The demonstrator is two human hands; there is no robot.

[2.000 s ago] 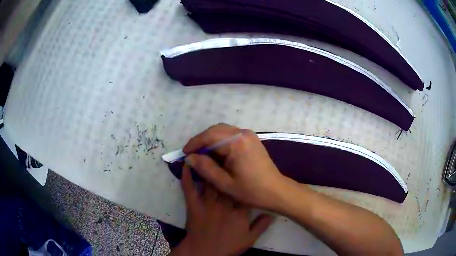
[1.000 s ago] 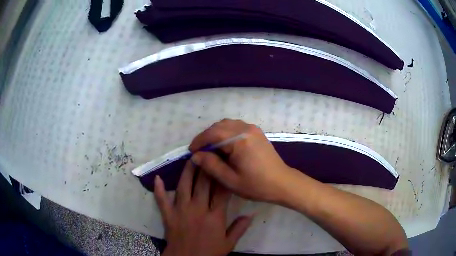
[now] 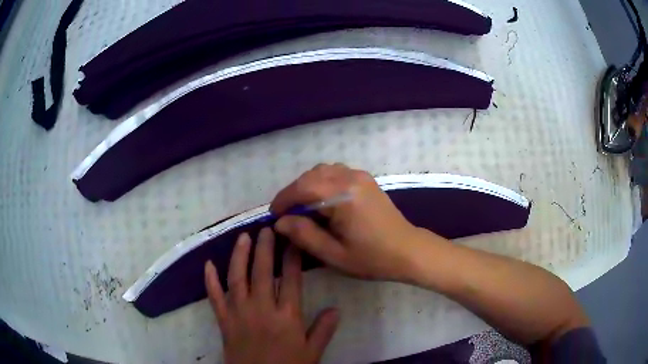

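Observation:
A dark purple curved collar piece [image 3: 462, 208] lies in front of me, with a white strip [image 3: 167, 269] along its outer curve and a thin dark line on that strip. My right hand [image 3: 348, 224] holds a marking pen [image 3: 323, 204], thin with a whitish barrel and blue-violet end, its tip at the white strip near the middle of the curve. My left hand [image 3: 266, 298] lies spread on the purple cloth just below, fingers apart and pressing it flat. The cloth under both hands is hidden.
Behind lie another purple piece with a white edge [image 3: 284, 102] and a purple stack [image 3: 277, 21]. A narrow black strip [image 3: 57, 67] lies upper left. A steam iron [image 3: 615, 114] stands at the right edge. Thread bits are scattered on the off-white cover [image 3: 170, 341].
The view has shifted and turned, so the pieces lie farther left and tilted. The pen is farther along the strip from its left end. My left hand's fingers are more spread. More of the iron shows.

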